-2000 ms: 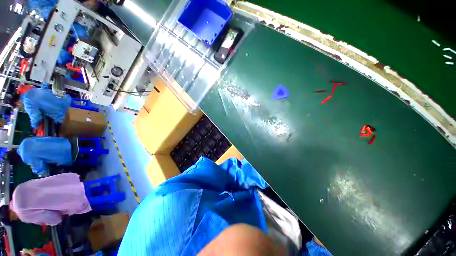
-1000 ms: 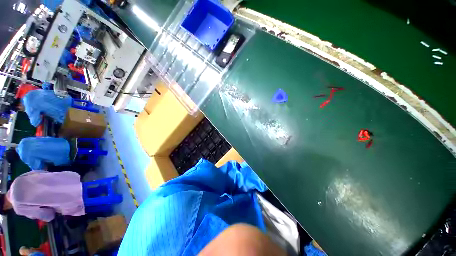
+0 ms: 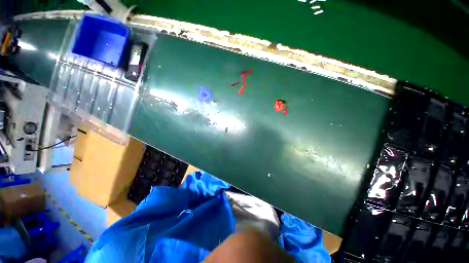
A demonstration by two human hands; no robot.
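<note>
Neither of my hands can be made out. A blurred skin-toned shape is cut off by the bottom edge, and I cannot tell what it is. Blue smock cloth (image 3: 169, 215) fills the lower middle. On the dark-green bench (image 3: 205, 149) lie a small blue triangular piece (image 3: 205, 94), thin red strips (image 3: 244, 82) and a red curl (image 3: 280, 106). A glossy black blister tray (image 3: 421, 190) with rows of pockets stands at the right. Black pieces seem to fill several pockets, but glare blurs them.
A blue bin (image 3: 102, 41) and a black unit (image 3: 136, 61) sit on a clear ribbed tray (image 3: 97, 87) at upper left. Below the bench edge is an open cardboard box (image 3: 103, 164) with black trays (image 3: 157, 174). The green conveyor (image 3: 288, 25) runs beyond the chipped rail (image 3: 257, 49).
The view has turned right. The bench things show further left in the picture, the black blister tray shows far more, and the people at left have left the view. The bench scraps look unmoved.
</note>
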